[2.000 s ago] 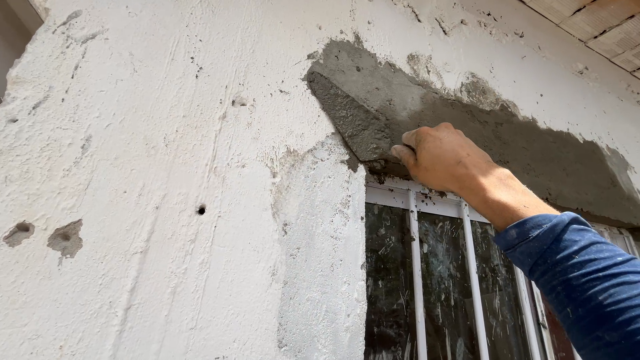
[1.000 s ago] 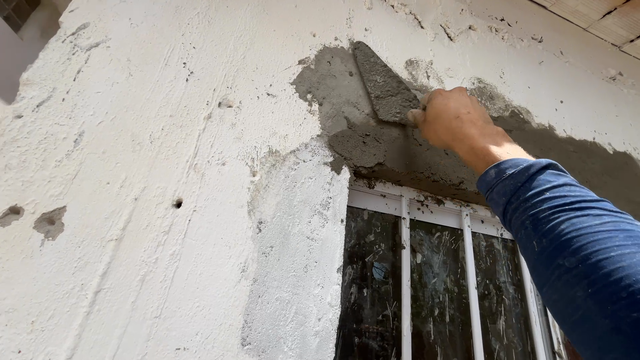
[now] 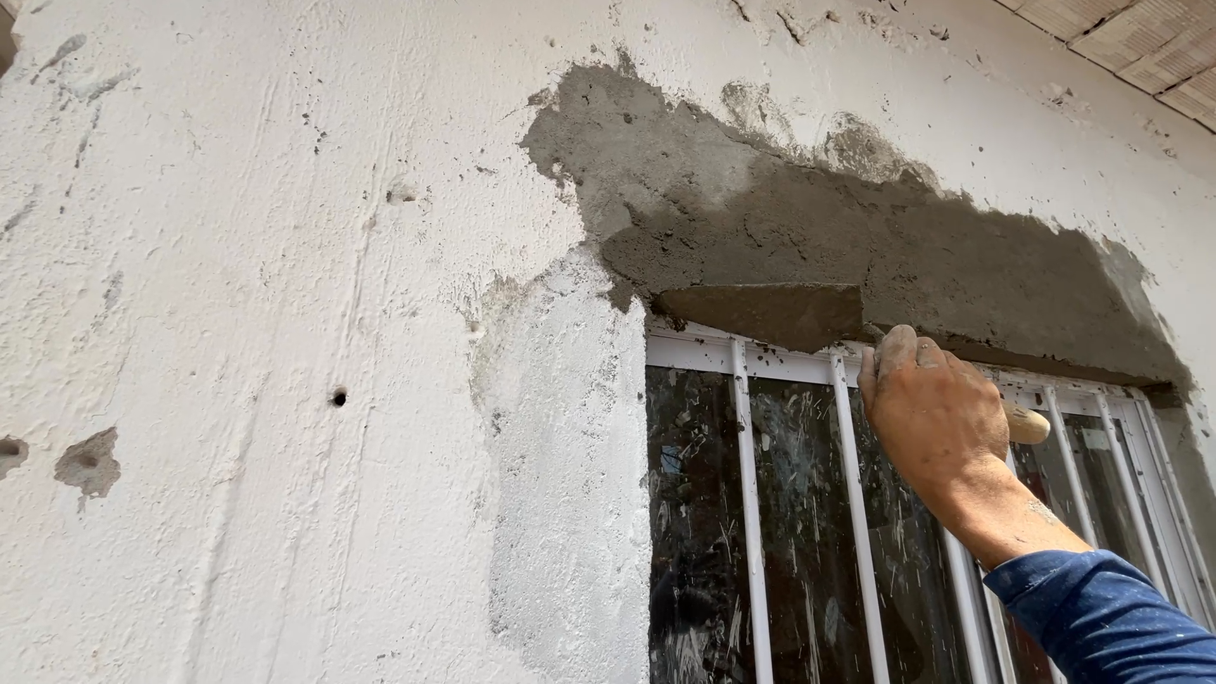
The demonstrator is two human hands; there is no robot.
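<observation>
My right hand, in a blue sleeve, is closed around the wooden handle of a pointed masonry trowel. The blade lies nearly level along the lower edge of the grey mortar patch, just above the white window frame, its tip pointing left near the frame's upper left corner. Damp mortar coats the wall over the window; the part by the blade is darker and rougher. The handle's rounded end shows to the right of my wrist. My left hand is out of view.
White vertical bars cross the splattered window glass. To the left runs a rough white wall with a small dark hole and a chipped grey spot. A ceiling of pale panels is at the upper right.
My right hand and the trowel have come down from the upper part of the patch to its bottom edge. The blade has turned from steeply slanted to nearly level.
</observation>
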